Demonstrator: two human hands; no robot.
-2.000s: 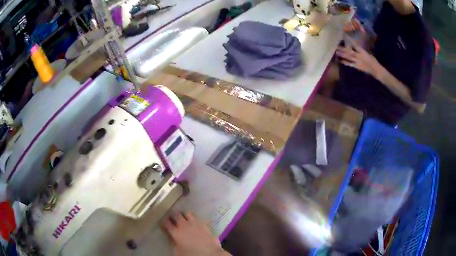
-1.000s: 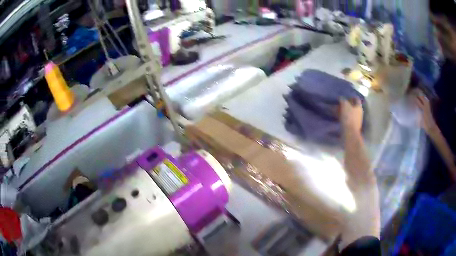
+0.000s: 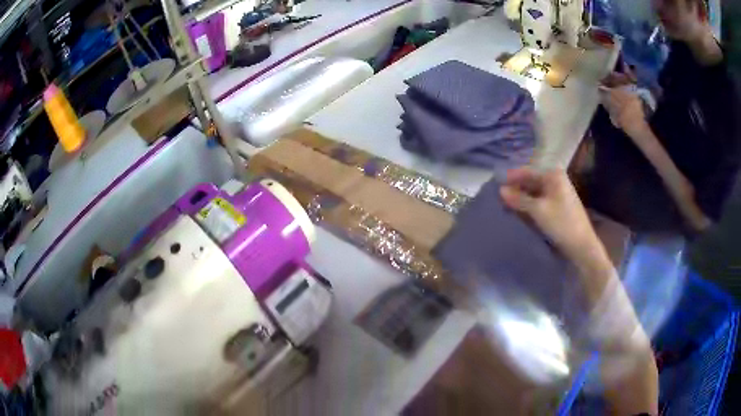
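Observation:
My right hand (image 3: 546, 205) reaches in from the lower right, its forearm partly washed out by glare. Thumb and fingers pinch the top edge of a flat grey-purple cloth piece (image 3: 496, 244), which hangs over the table's purple-edged front beside the cardboard strip. A pile of folded grey-purple pieces (image 3: 467, 110) sits just beyond on the neighbouring table. The white sewing machine (image 3: 162, 317) with its purple end (image 3: 272, 227) fills the lower left. My left hand is out of the picture.
Brown taped cardboard strip (image 3: 357, 191) spans the tables. A dark flat patterned rectangle (image 3: 404, 317) lies by the machine. A plastic-wrapped roll (image 3: 296, 93) lies behind. A seated person (image 3: 666, 130) works at another machine (image 3: 548, 24). A blue crate (image 3: 703, 345) stands lower right.
My right hand went from the machine bed to the top of the pile, then drew back nearer with one piece in its fingers. The view swung right and partly back.

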